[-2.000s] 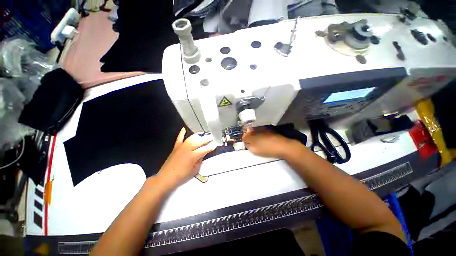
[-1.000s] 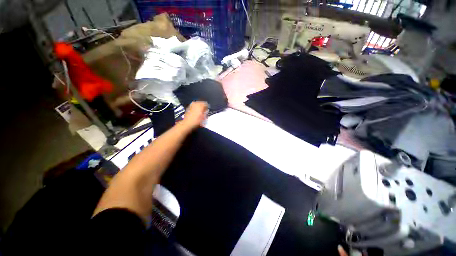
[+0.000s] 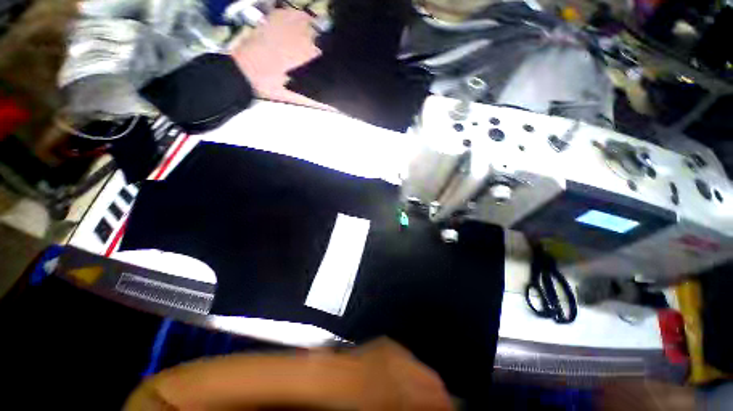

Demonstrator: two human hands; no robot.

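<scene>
A large black garment panel (image 3: 265,201) lies flat on the white machine table and runs under the sewing head. A narrow white strip (image 3: 340,265) lies on it, left of the needle area (image 3: 440,221). My left hand (image 3: 394,376) is blurred at the bottom edge, over the panel's near side; its fingers cannot be made out. A blurred skin-toned patch, seemingly my right hand or forearm (image 3: 647,395), is cut off at the bottom right. Its fingers do not show.
The white sewing machine (image 3: 522,148) with a lit screen (image 3: 608,221) stands at the right. Black-handled scissors (image 3: 551,293) lie under its arm. A folded black piece (image 3: 201,90) and pink fabric (image 3: 277,52) lie behind left, with grey fabric (image 3: 514,64) behind the machine.
The view has swung back right from the table's left side. My left hand has moved from the panel's far left to the near edge. The panel now lies spread with the white strip showing.
</scene>
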